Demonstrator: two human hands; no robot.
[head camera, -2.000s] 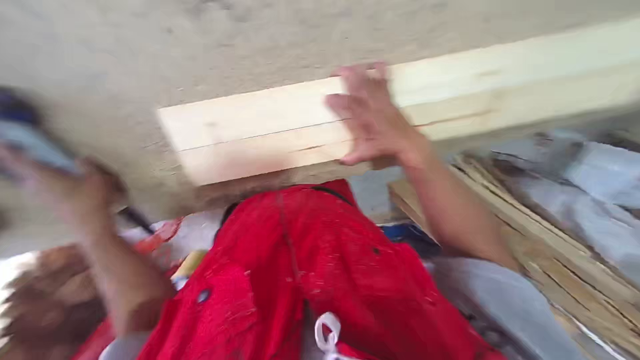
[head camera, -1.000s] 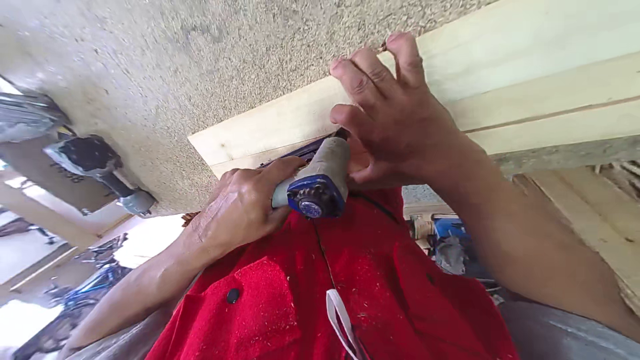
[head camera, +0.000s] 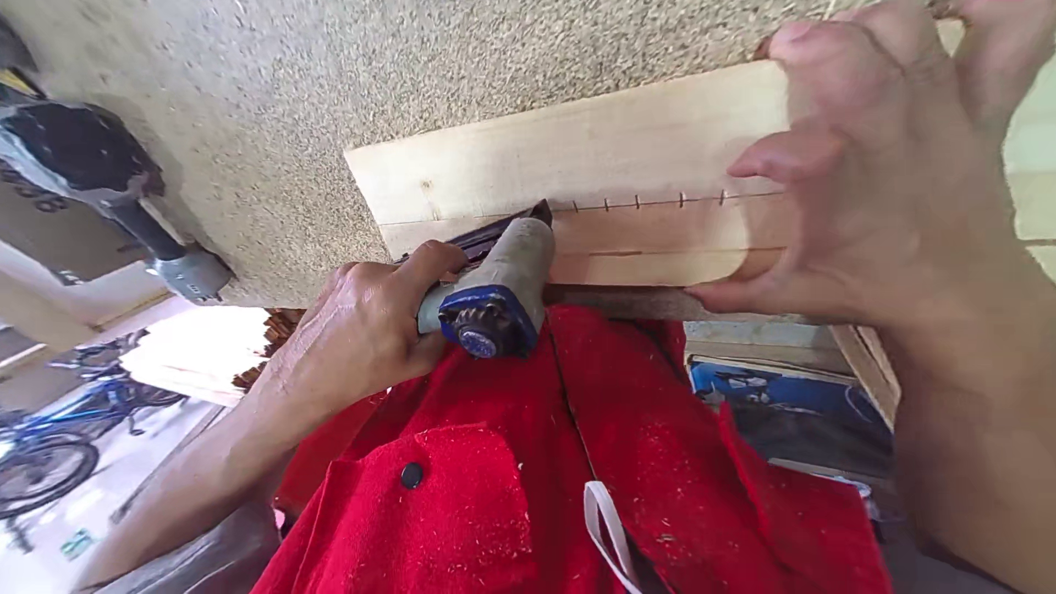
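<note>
My left hand (head camera: 371, 322) is closed around the handle of a pneumatic stapler (head camera: 503, 280), whose nose rests over the seam between two pale wooden boards (head camera: 577, 148) lying edge to edge. Several staples (head camera: 637, 201) cross that seam to the right of the nose. With fingers spread over both boards, my right hand (head camera: 891, 165) presses them together, fingertips at the far edge and thumb at the near edge. The boards' left ends show beyond the stapler; part of the seam is hidden under it.
A second power tool (head camera: 91, 157) lies at the left on the rough, speckled work surface (head camera: 272, 107). Below the surface's near edge are a blue box (head camera: 775, 388) and a wooden piece (head camera: 870, 371). A blue bicycle (head camera: 58, 445) and stacked wood (head camera: 198, 346) stand at the lower left.
Two seconds ago my left hand was off to the left, away from the boards; now the stapler is over them. Since one second ago, the row of staples has come into sight and my hands are farther apart.
</note>
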